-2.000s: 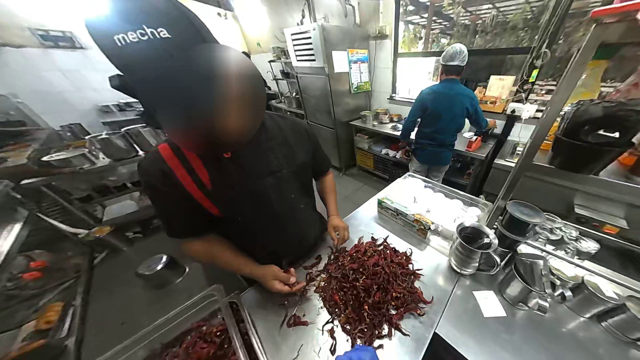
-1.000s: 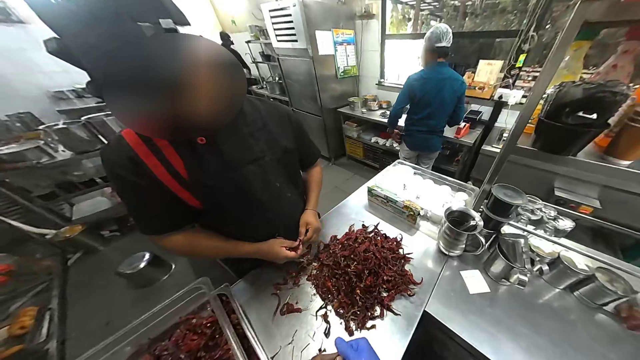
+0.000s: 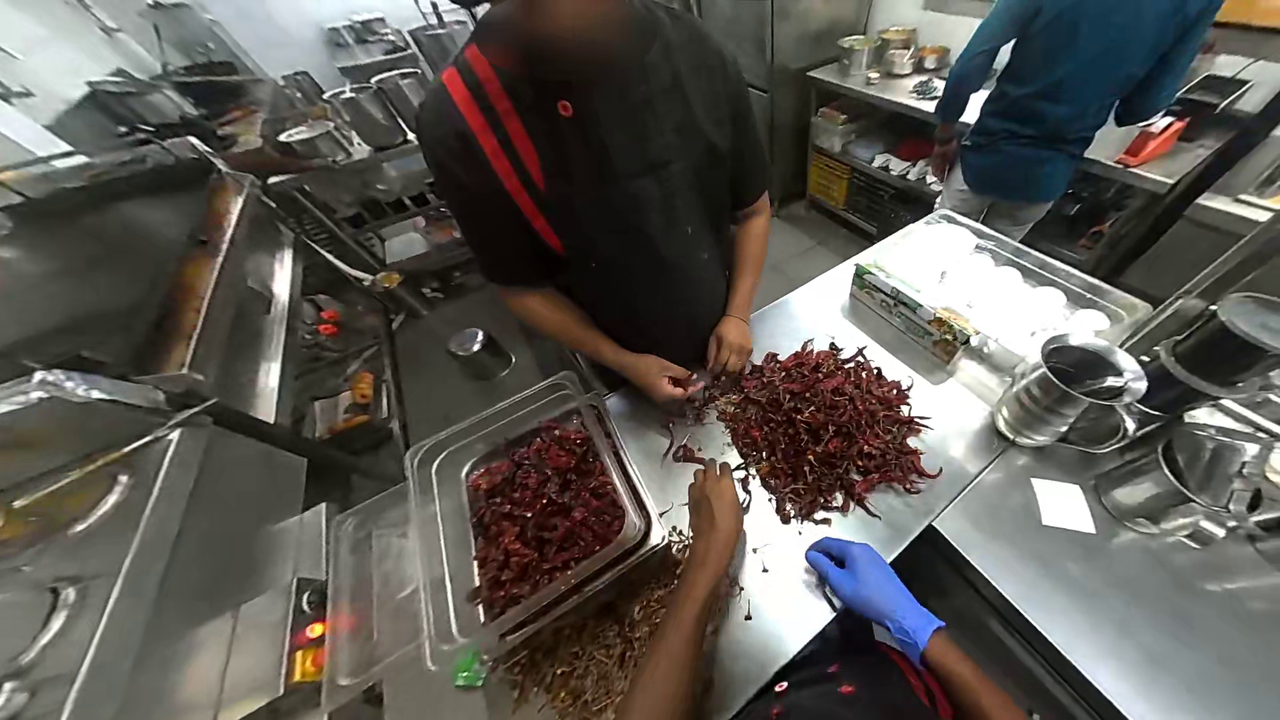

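A heap of dried red chillies [image 3: 825, 430] lies on the steel table [image 3: 785, 560]. My bare left hand [image 3: 716, 505] is at the heap's left side, fingertips touching or beside a loose dried chilli [image 3: 688, 454]; its grip is unclear. In a blue glove, my right hand [image 3: 870, 585] rests near the table's front edge, below the heap, with nothing visible in it. Left of my left hand, a clear plastic container [image 3: 425, 520] holds red chilli pieces [image 3: 545, 510]. Chilli stems [image 3: 590, 650] are piled below that container.
Across the table a person in black [image 3: 620, 180] holds a chilli. A carton [image 3: 910, 310], a clear tub [image 3: 1120, 300], a steel jug [image 3: 1065, 390] and a white paper [image 3: 1062, 504] stand or lie at right. Another person [image 3: 1060, 100] stands behind.
My left hand has come into view and reached out beside the heap. More of my gloved right hand shows than before. The view has tilted down.
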